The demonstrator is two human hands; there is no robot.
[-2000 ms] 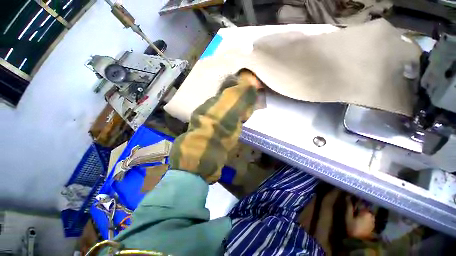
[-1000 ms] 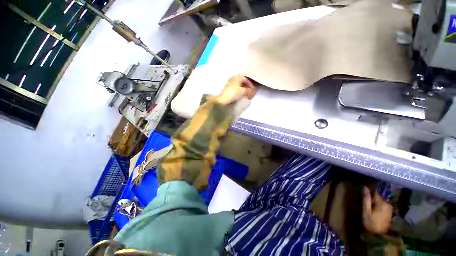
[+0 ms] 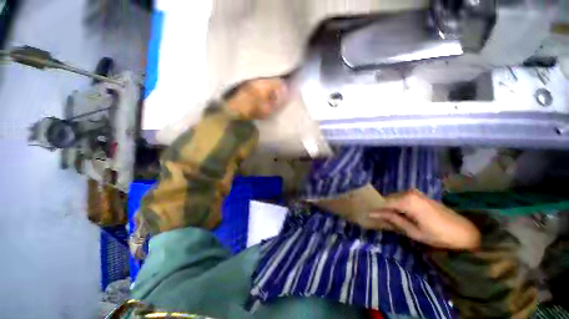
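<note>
A large beige cloth panel (image 3: 252, 40) lies on the white machine table, blurred, with part of it hanging over the front edge. My left hand (image 3: 262, 98) has its fingers curled on the panel's near edge. My right hand (image 3: 427, 218) is over the striped apron and pinches a smaller tan cloth piece (image 3: 349, 204) between thumb and fingers. The far end of this piece lies at the lap. The shiny metal cloth plate (image 3: 399, 45) and the dark presser foot area (image 3: 458, 22) are at the top right.
The table edge with ruler tape (image 3: 399, 132) runs across above the lap. A blue crate (image 3: 240, 196) with a white sheet (image 3: 265, 222) stands below my left forearm. A green basket (image 3: 511, 202) is low right. Another machine (image 3: 93, 134) is at the left.
The view has turned and shifted right and down. My right hand has come up from below the table edge to over the lap, now with a tan piece. My left hand stays at the panel's edge.
</note>
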